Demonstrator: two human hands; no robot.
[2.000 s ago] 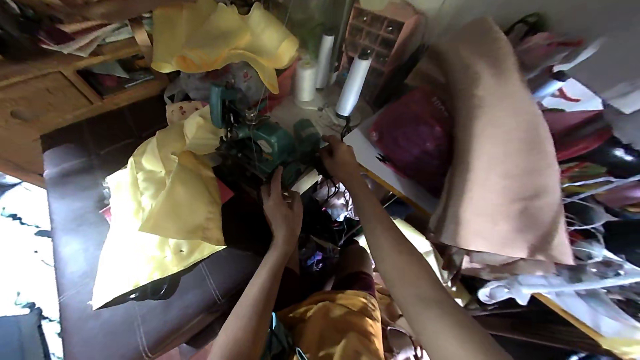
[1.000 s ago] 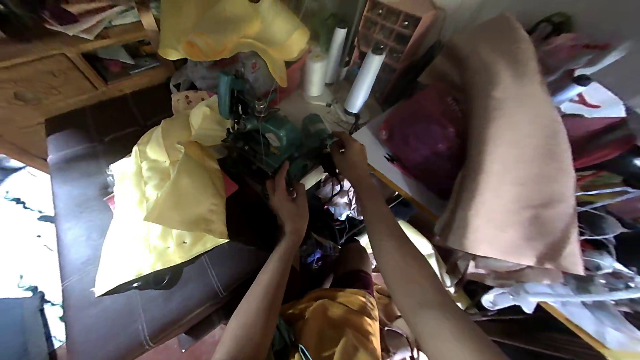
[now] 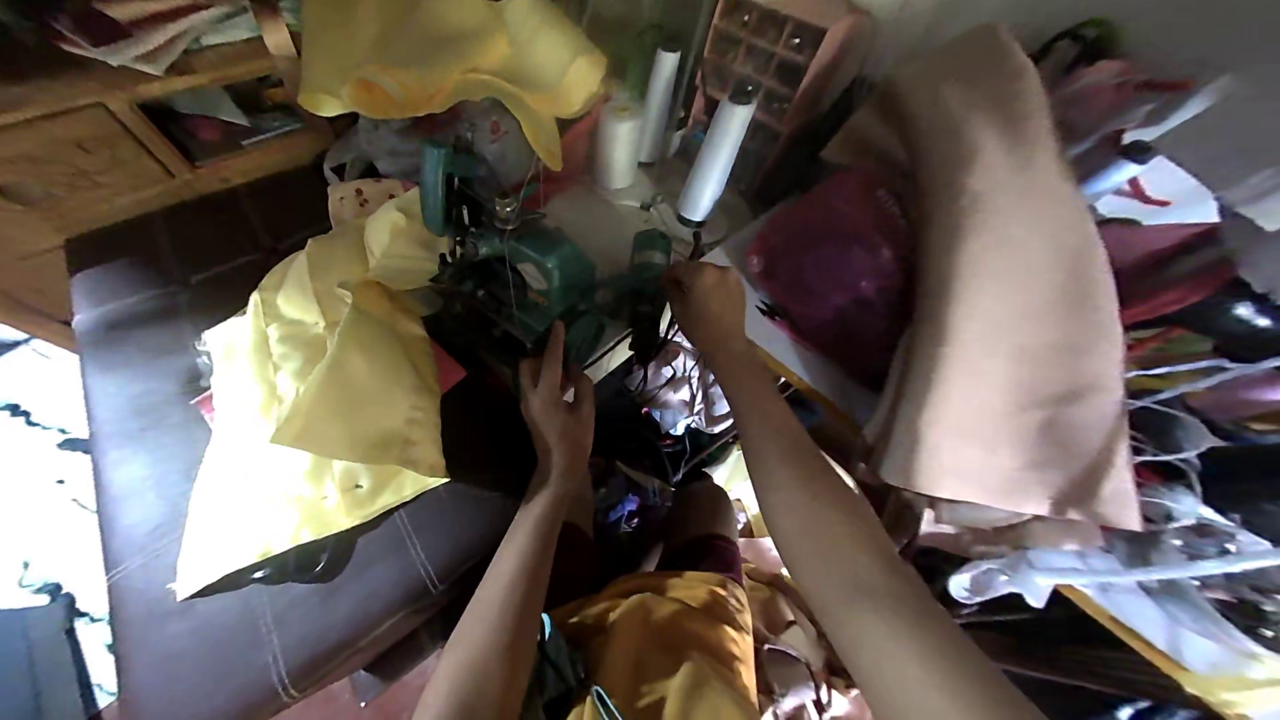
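A green overlock sewing machine (image 3: 545, 265) stands at the centre of the head view. My left hand (image 3: 558, 410) is at its near edge, index finger extended and fingers apart, with nothing visible in it. My right hand (image 3: 706, 305) is curled beside the dark motor (image 3: 650, 262) at the machine's right, above dark cables; whether it grips something is hidden. Yellow fabric (image 3: 350, 400) lies left of the machine, over a brown padded seat. A white thread cone (image 3: 718, 155) stands just behind my right hand, with another white cone (image 3: 659, 105) and a cream spool (image 3: 618, 145) farther back.
More yellow fabric (image 3: 450, 60) hangs behind the machine. A maroon plastic bag (image 3: 835, 265) and a large beige fabric piece (image 3: 1010, 290) lie to the right. A pink compartment rack (image 3: 775, 50) stands at the back. The brown padded seat (image 3: 400, 580) and wooden drawers (image 3: 80, 155) are at left.
My left hand's index finger is now extended toward the machine's near edge. My right hand stays beside the motor. The fabric and thread cones have not plainly moved.
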